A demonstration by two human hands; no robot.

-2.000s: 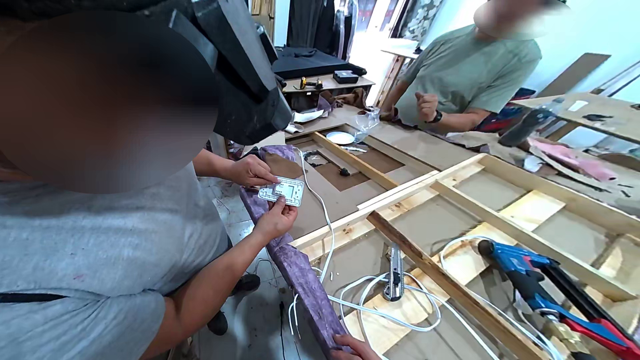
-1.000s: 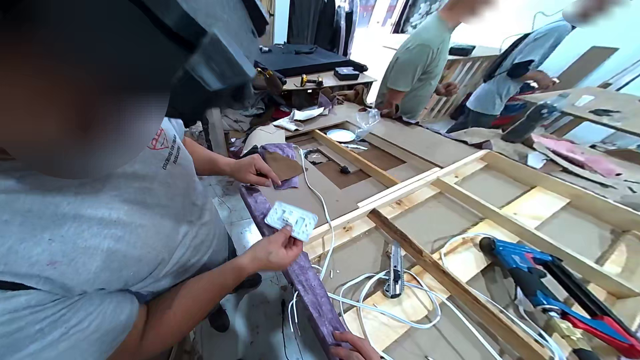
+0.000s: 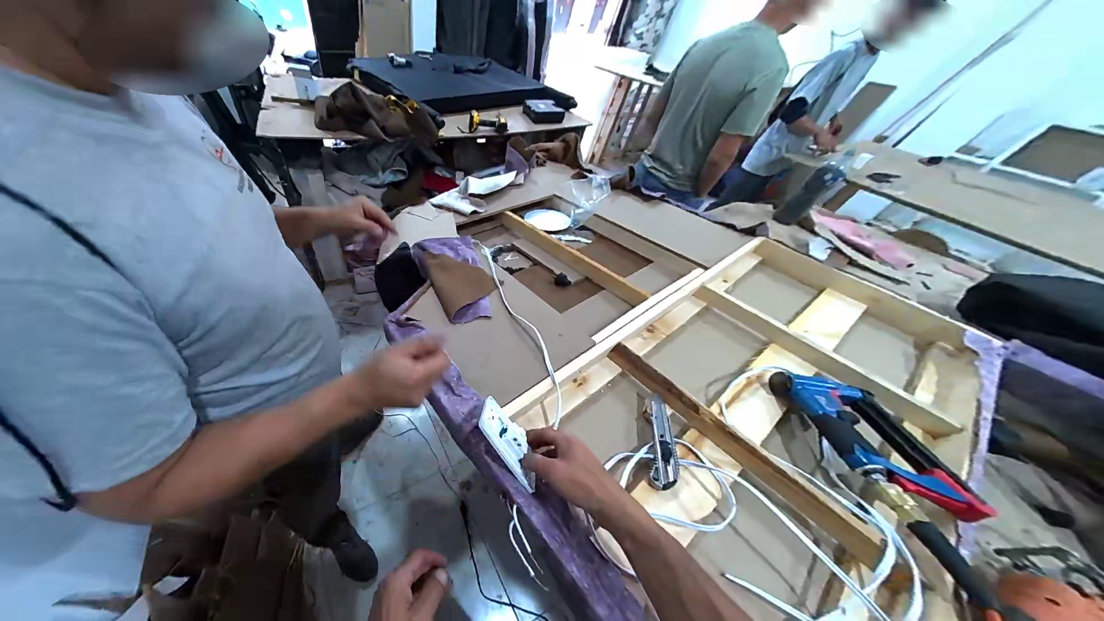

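My right hand (image 3: 569, 470) grips a white plastic electrical plate (image 3: 507, 440) by its edge, over the purple fabric-covered rail (image 3: 483, 431) of a wooden frame. Low in the view, my left hand (image 3: 414, 588) is half curled, with nothing seen in it; its fingers are partly hidden. White cable (image 3: 543, 345) runs along the board and lies in loops to the right of my right hand. A utility knife (image 3: 662, 444) rests among those loops. Farther right, a blue and black pneumatic stapler (image 3: 841, 423) lies across the frame.
A co-worker in a grey shirt (image 3: 172, 259) stands close at the left, both hands near the frame. Two more people stand behind it. A dark wooden slat (image 3: 742, 448) crosses the frame. A table (image 3: 345, 129) at the back holds a black panel and a yellow drill (image 3: 487, 122).
The white plate was in the co-worker's hand; now it is in my right hand, and the co-worker's hands are off it. My left hand has come into view. The view has shifted.
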